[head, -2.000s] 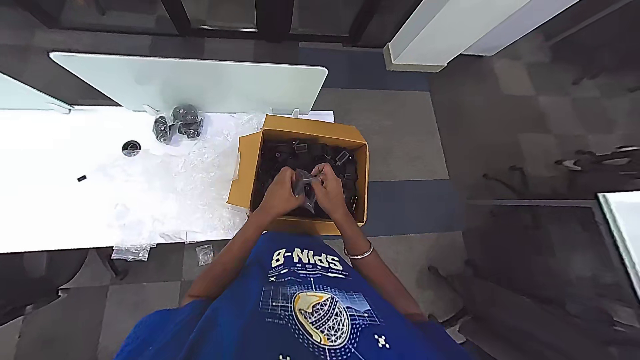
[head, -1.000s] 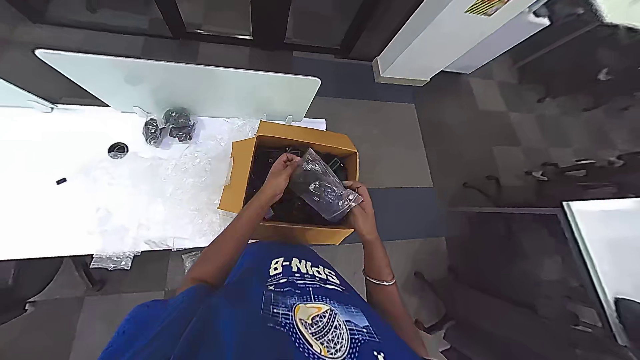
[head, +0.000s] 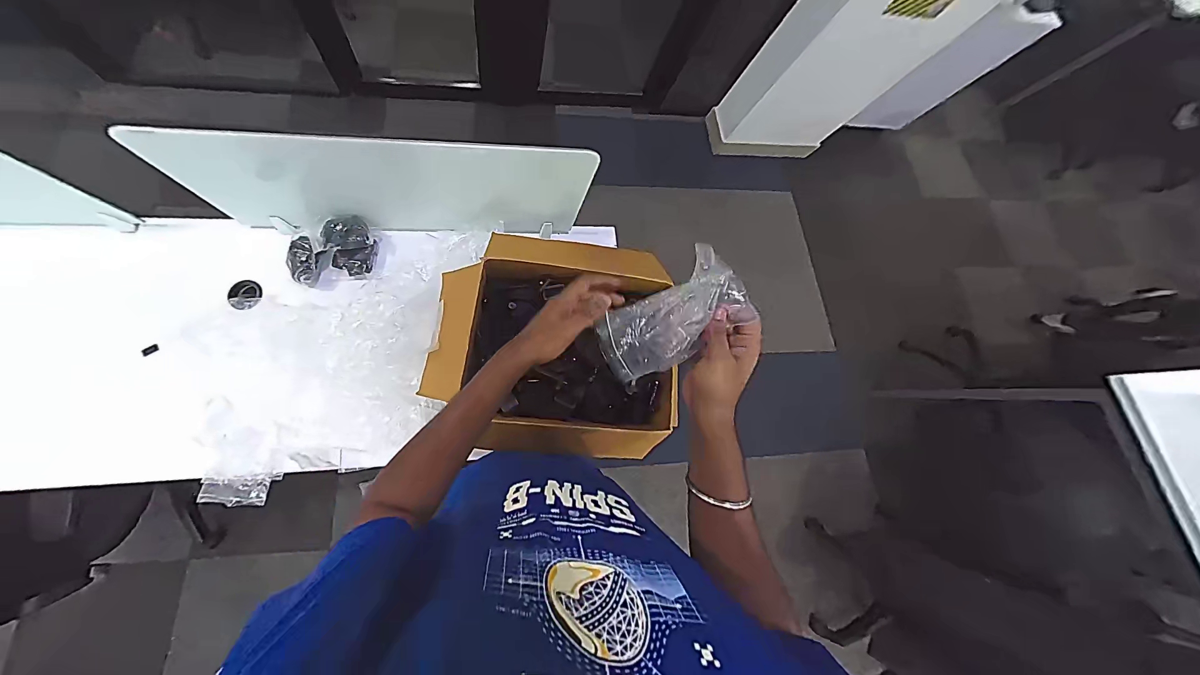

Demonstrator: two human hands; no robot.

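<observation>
A clear plastic bag (head: 656, 328) is held up by my right hand (head: 727, 356), its fingers closed on the bag's right part; no dark item shows inside. Over the middle of the open cardboard box (head: 455, 319) is my left hand (head: 572, 319), fingers bent, close to the bag's left edge; whether it touches the bag or grips something cannot be made out. Many black items (head: 562, 389) fill the box below both hands, too jumbled to name.
Crumpled clear plastic bags (head: 356, 366) spread over the white table (head: 84, 375) left of the box. Several dark plastic-wrapped items (head: 347, 246) lie near the frosted divider (head: 375, 183). A round cable hole (head: 245, 294) and a small black piece (head: 150, 350) are farther left.
The bag, at my chest over the box one second ago with both hands on it, is now out at the box's right side in my right hand. My left hand has come away from its upper end.
</observation>
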